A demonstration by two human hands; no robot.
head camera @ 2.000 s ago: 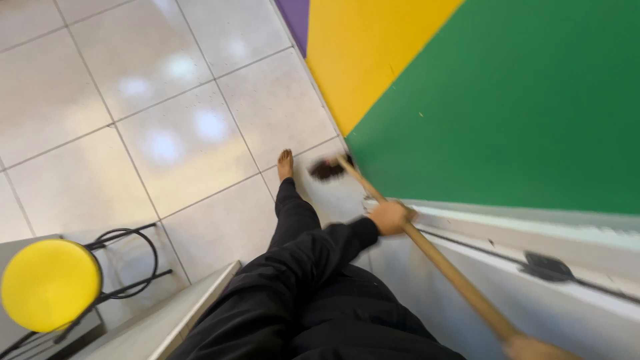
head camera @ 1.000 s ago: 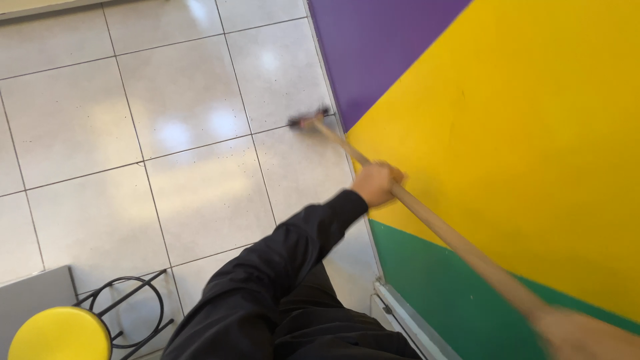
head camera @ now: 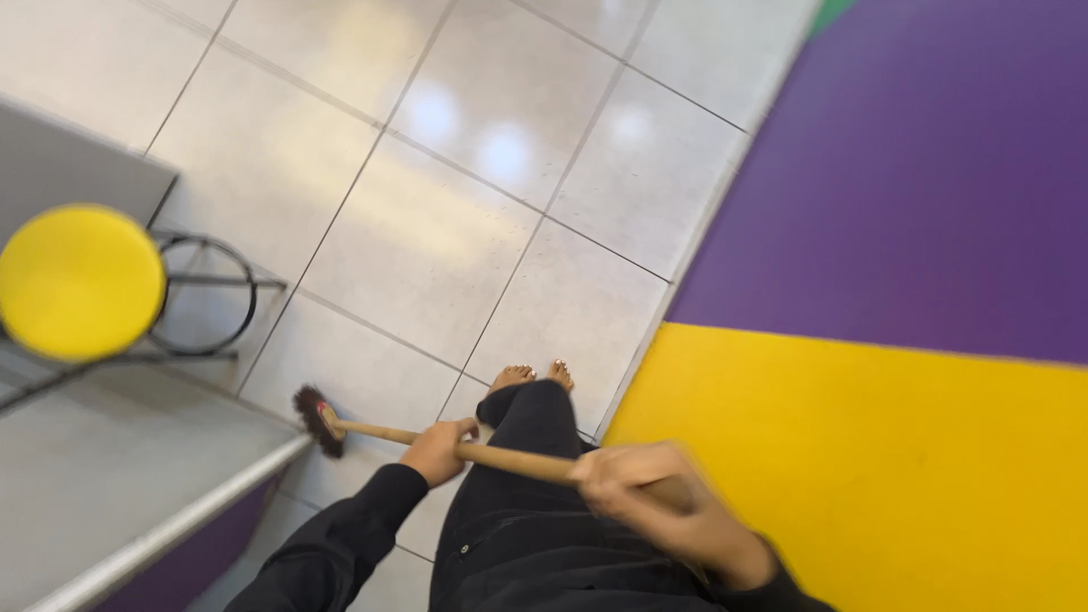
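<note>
My left hand is closed around the middle of a broom's wooden handle. Near the handle's upper end, my right hand grips it, slightly blurred. The handle crosses in front of my dark trousers and slants down to the left. At its far end the broom head, with dark bristles and a red patch, is at the tiled floor, close to the corner of a grey-topped counter. Small dark specks lie scattered on the tiles. My bare feet stand to the right of the broom head.
A yellow round stool with black metal legs stands at the left, by a grey surface. The grey counter with a pale edge fills the lower left. A purple and yellow wall borders the floor on the right.
The broom head has moved from beside the coloured wall to the left, near the counter corner. Both hands still hold the handle. The view has shifted strongly.
</note>
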